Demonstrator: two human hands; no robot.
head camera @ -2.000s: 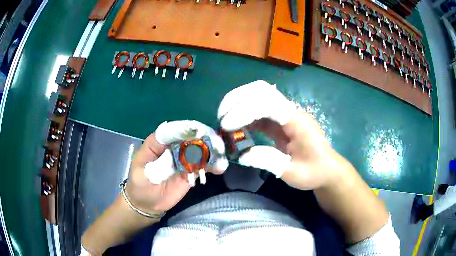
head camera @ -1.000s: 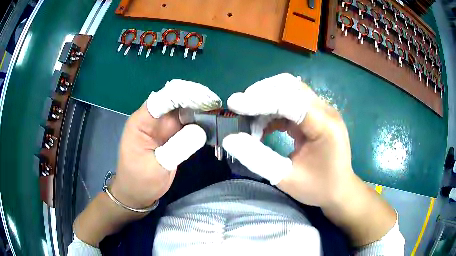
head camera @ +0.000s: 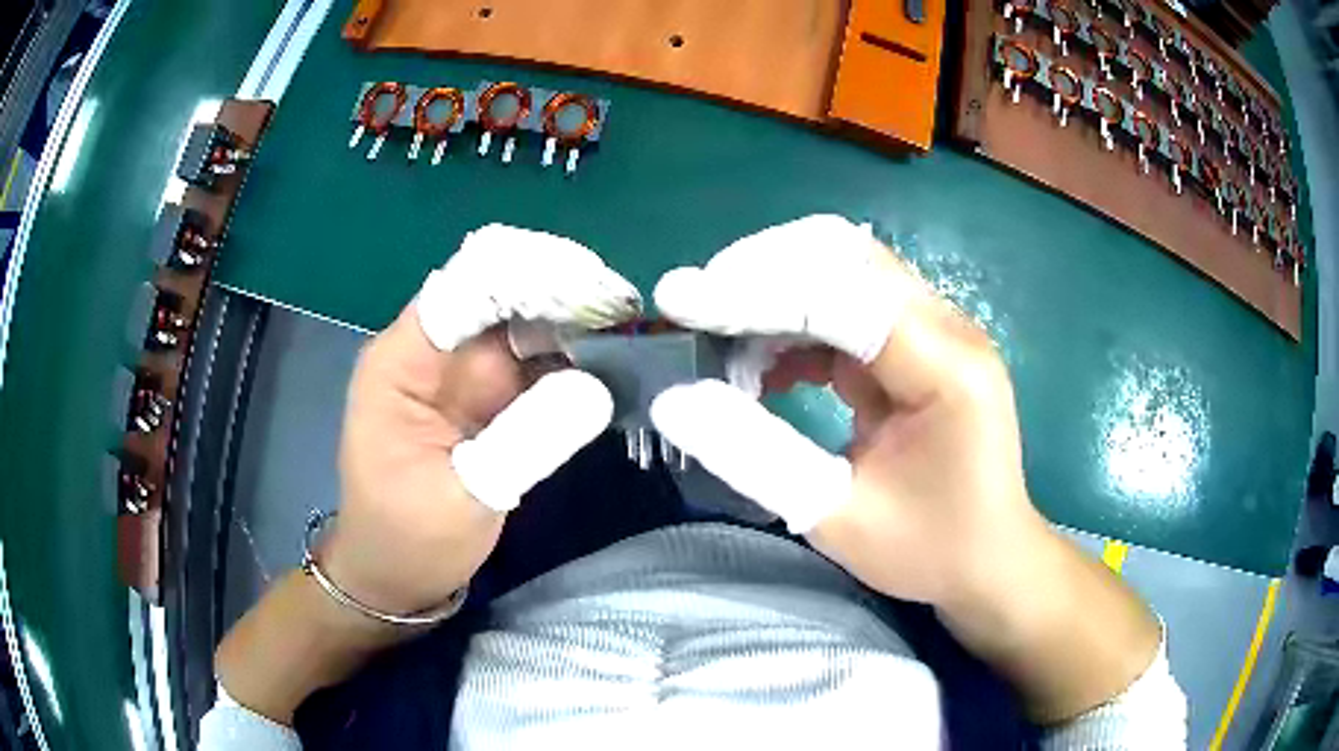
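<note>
My left hand [head camera: 441, 396] and my right hand [head camera: 866, 382], both with white finger cots, hold one grey inductor [head camera: 634, 376] between fingertips and thumbs, in front of my body. Its grey side faces me and a thin reddish strip shows along its top edge. Several short silver legs point down from it. The fingers hide both of its ends. Several core halves with coils seated [head camera: 502, 118] stand in a short row on the green mat beyond my hands, copper rings facing me and legs down.
An orange tray [head camera: 588, 33] lies at the back, with a brighter end bar [head camera: 886, 74]. A brown tray [head camera: 1028, 140] of coiled cores is at the back right. A narrow brown strip [head camera: 143, 558] carries several units at left. The green mat [head camera: 1028, 352] shines at right.
Two seconds ago each hand held a separate piece, one showing its copper ring. They came together, and the seam visible between them a second ago no longer shows clearly. The view has also shifted.
</note>
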